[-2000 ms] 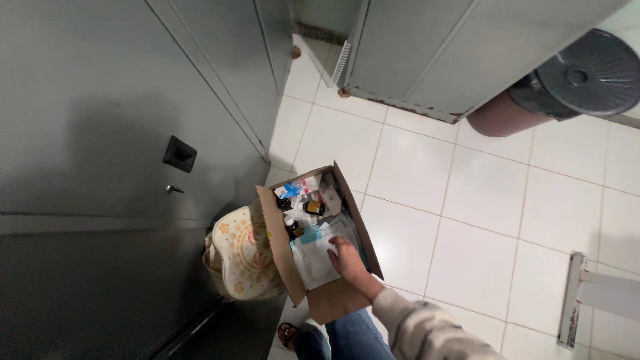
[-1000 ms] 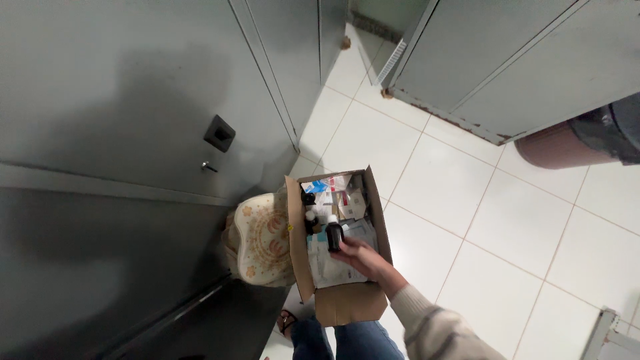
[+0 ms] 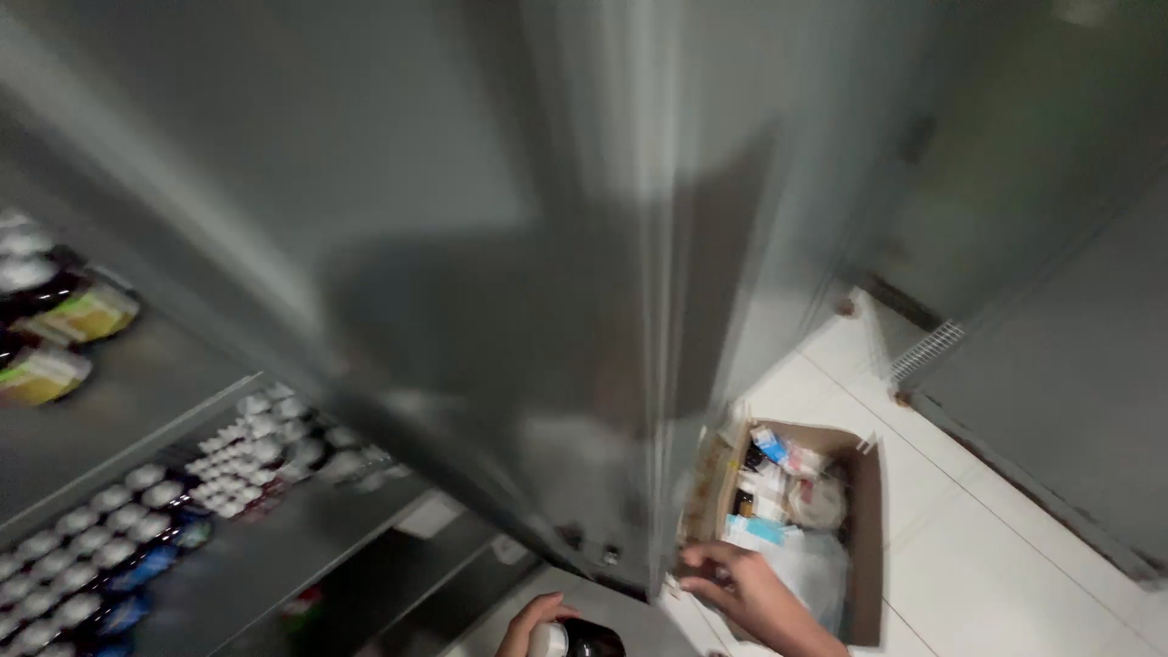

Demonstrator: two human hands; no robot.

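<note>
A dark bottle with a white cap (image 3: 584, 639) is in my left hand (image 3: 534, 625), low in the view at the bottom edge. My right hand (image 3: 744, 584) is at the edge of the grey metal cabinet door (image 3: 511, 301), its fingers bent and nothing seen in them; whether they touch the door is unclear. Behind and below that hand stands an open cardboard box (image 3: 867, 547) on the floor, holding small packages, a small dark bottle and clear plastic packaging.
Left of the door, cabinet shelves (image 3: 228, 566) bear rows of white-capped bottles (image 3: 109, 529) and, higher up, bottles with yellow-green labels (image 3: 82, 315). White floor tiles (image 3: 967, 547) lie right of the box. Another grey cabinet (image 3: 1049, 411) stands at the right.
The cabinet door now stands open, showing bottles on shelves. My left hand has come into view with a dark bottle; earlier my right hand held one over the box. The view has swung strongly.
</note>
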